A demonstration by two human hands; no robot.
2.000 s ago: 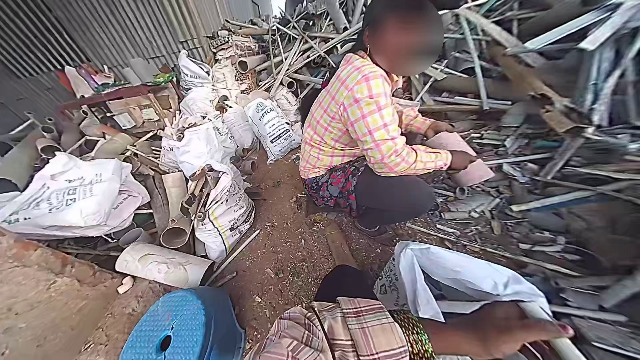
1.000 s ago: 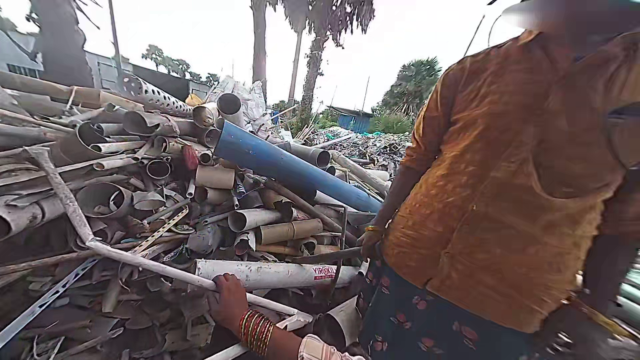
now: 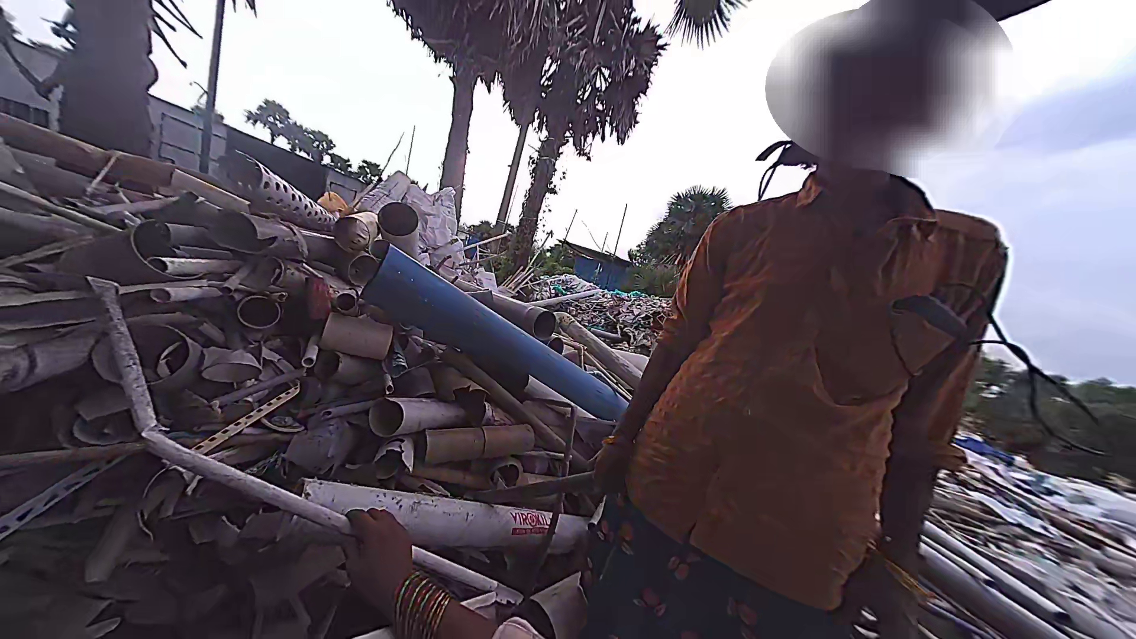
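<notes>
My right hand (image 3: 377, 550), with several thin bangles at the wrist, is closed around a long, bent, whitish plastic pipe (image 3: 235, 479). The pipe runs from the upper left of the scrap, bends, and slopes down past my hand to the lower right. Just behind it lies a thick white pipe (image 3: 417, 510) with red printing. Cut pipe pieces (image 3: 479, 444) crowd the heap beyond my fingers, and a large blue pipe (image 3: 488, 333) slants across it. My left hand is out of the frame.
A person in an orange shirt (image 3: 763, 408) stands close on the right, one hand near a dark stick or strip (image 3: 532, 488). The pipe heap fills the left side. More scrap (image 3: 1021, 541) lies behind at the right; palm trees (image 3: 546, 115) rise beyond.
The view has swung from a crouching person, sacks and a blue stool to the tall pipe heap and the standing person. Over the last second my right hand stays on the bent pipe.
</notes>
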